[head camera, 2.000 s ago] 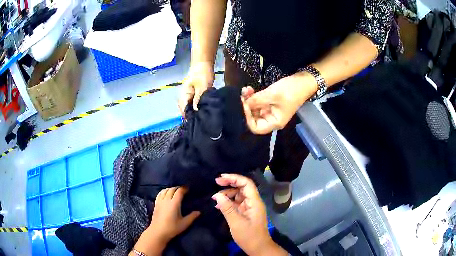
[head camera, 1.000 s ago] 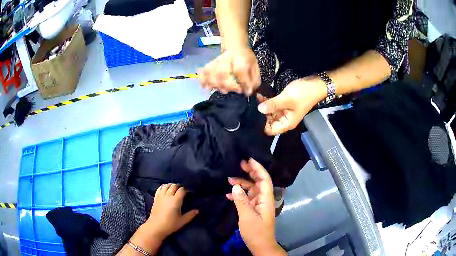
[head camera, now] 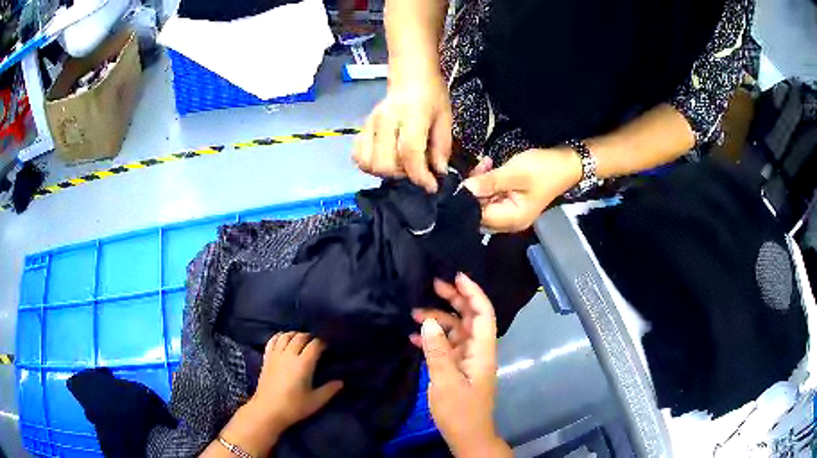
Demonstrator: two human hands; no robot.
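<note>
A garment lies lining side out, its black lining (head camera: pixel 331 291) in the middle and grey-black checked cloth (head camera: pixel 202 358) along its left edge. My left hand (head camera: pixel 291 380) rests on the lining with fingers spread and nothing visible in it. My right hand (head camera: pixel 459 358) is raised at the right side of the lining, fingers curled and apart, with nothing visible in it. Another person's hands (head camera: pixel 408 134) hold the garment's far end. A thin pale curved line (head camera: pixel 423 230) shows on the black cloth near them, and a short pale strand is between their fingers.
A blue crate (head camera: pixel 98 313) lies under the garment. A table edge (head camera: pixel 618 349) curves along the right, bearing black cut panels (head camera: pixel 699 277) with a grey oval patch (head camera: pixel 774 275). A cardboard box (head camera: pixel 94 112) and a blue crate with white cloth (head camera: pixel 255 54) stand at the back left.
The other person's left-side hand has moved right and closed its fingers at the garment's far end. My right hand has shifted slightly right; my left hand stays on the lining.
</note>
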